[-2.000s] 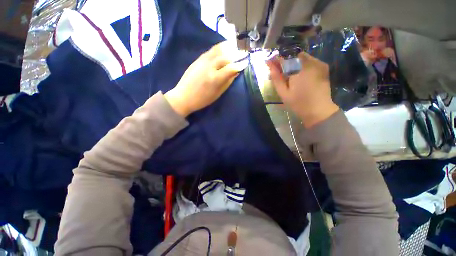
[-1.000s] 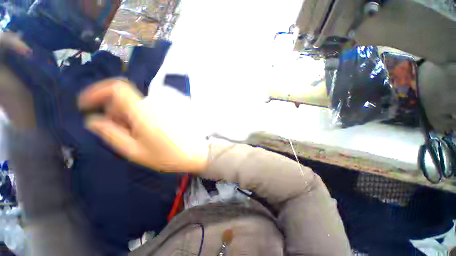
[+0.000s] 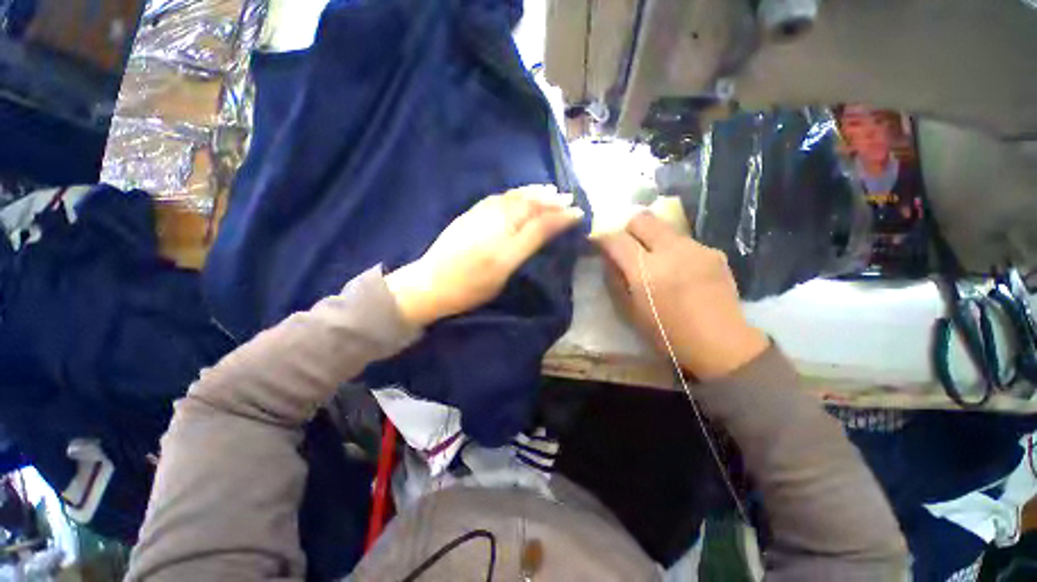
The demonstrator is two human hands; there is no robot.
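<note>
A navy garment (image 3: 387,171) lies across the table left of the sewing machine head (image 3: 682,57) and hangs over the front edge. My left hand (image 3: 483,256) rests on it, fingertips pinching its right edge just in front of the lit needle area. My right hand (image 3: 677,284) holds the same edge with thumb and fingertips, close to the left fingertips. A pale thread (image 3: 671,347) runs down over my right hand. The presser foot is lost in glare. A white piece with a dark red line (image 3: 421,426) hangs below the garment near my lap.
Black-handled scissors (image 3: 967,347) lie at the table's right. A plastic-wrapped dark packet (image 3: 773,199) and a picture of a person (image 3: 881,171) are beside the machine. A navy garment pile (image 3: 91,330) is at left, plastic-wrapped brown packages (image 3: 171,102) behind it. A red bar (image 3: 382,489) is below.
Both hands, reaching left across a dark cloth a second ago, are back at the machine. A navy garment now lies in front of the needle, where bare table showed. The view has shifted.
</note>
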